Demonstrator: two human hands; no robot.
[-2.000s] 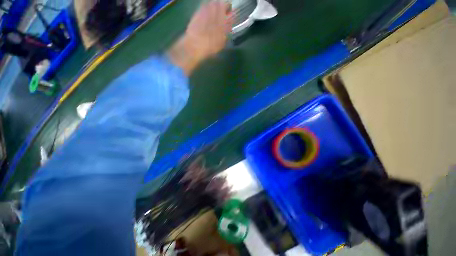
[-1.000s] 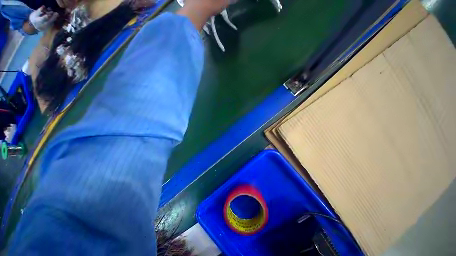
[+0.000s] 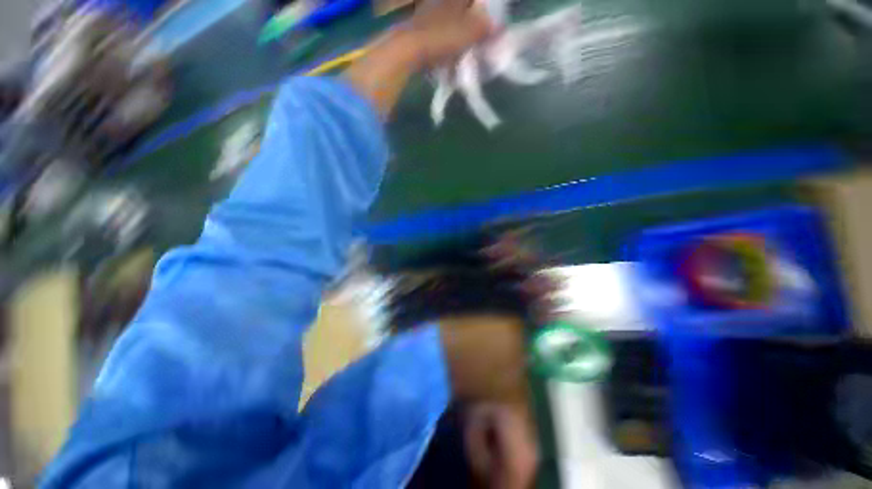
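My left hand [image 3: 445,33] is at the top of the blurred view, at the end of a long blue sleeve. It is closed on several white curved plastic housings [image 3: 473,86], whose prongs hang below the fingers over the green bench. My right hand [image 3: 502,444] is low in the centre, blurred and cut off by the bottom edge. Its fingers and anything in them cannot be made out.
A dark wire bundle [image 3: 459,287] lies on the brown mat [image 3: 488,358]. Right of it are a green solder reel [image 3: 571,351], a black box [image 3: 636,396] and a blue bin [image 3: 832,277] holding a tape roll [image 3: 703,272]. Blurred items lie at left.
The view has swung left and levelled. The left hand still holds white housings over the bench. The wire bundle and reel show again, and the right hand has come into view low down.
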